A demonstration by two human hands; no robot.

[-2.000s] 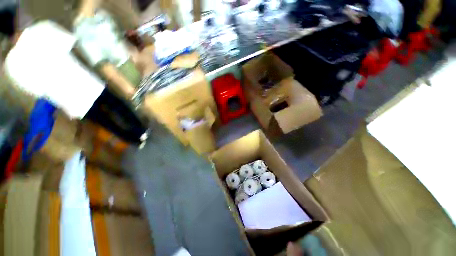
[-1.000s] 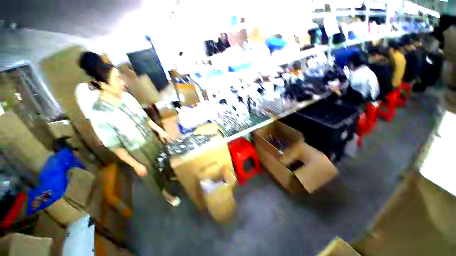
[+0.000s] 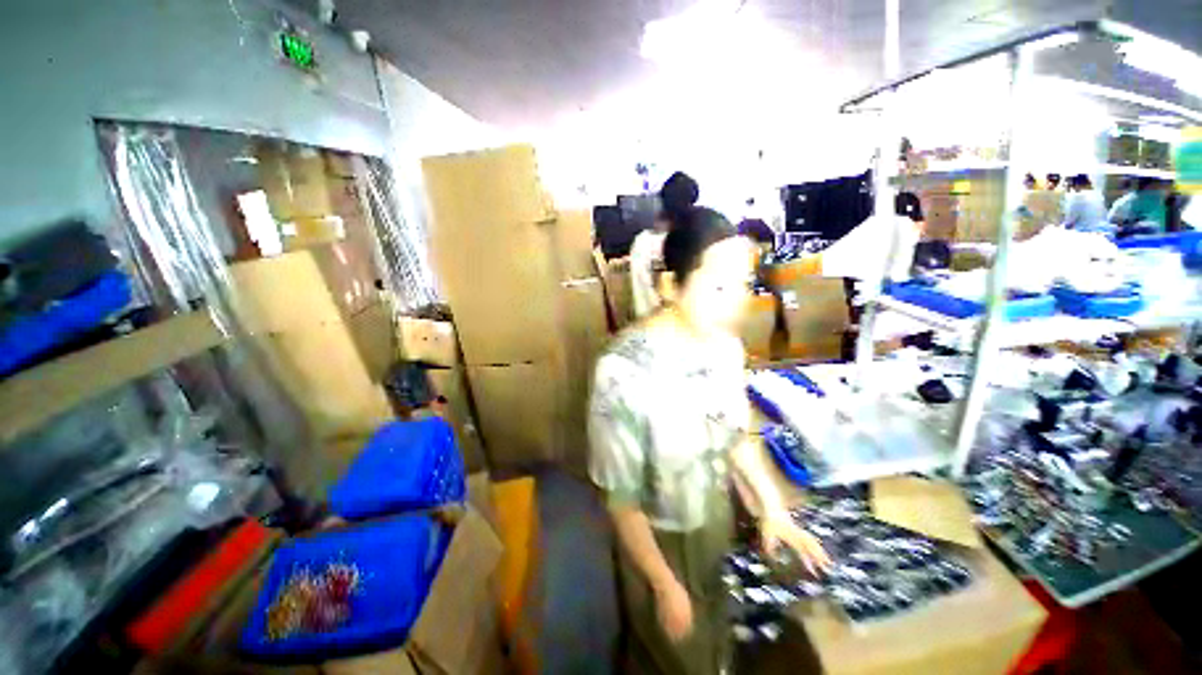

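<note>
Neither of my hands is in the picture. Nearest in front, a carton is filled to the top with many small black and silver parts. A person in a light patterned top stands beside it, with one hand over the parts. To the right, a green-topped bench carries piles of small parts with wires. At the lower left, a blue tray holds small yellow and red pieces.
Another blue tray lies behind the first. Tall cartons stand behind, beside a doorway with clear plastic strips. A white rack with blue trays stands over the bench. Grey floor shows left of the person. More people are farther back.
The view has swung left and up. The doorway, tall cartons and blue trays now show; the open cartons on the floor and the row of seated workers have left the picture.
</note>
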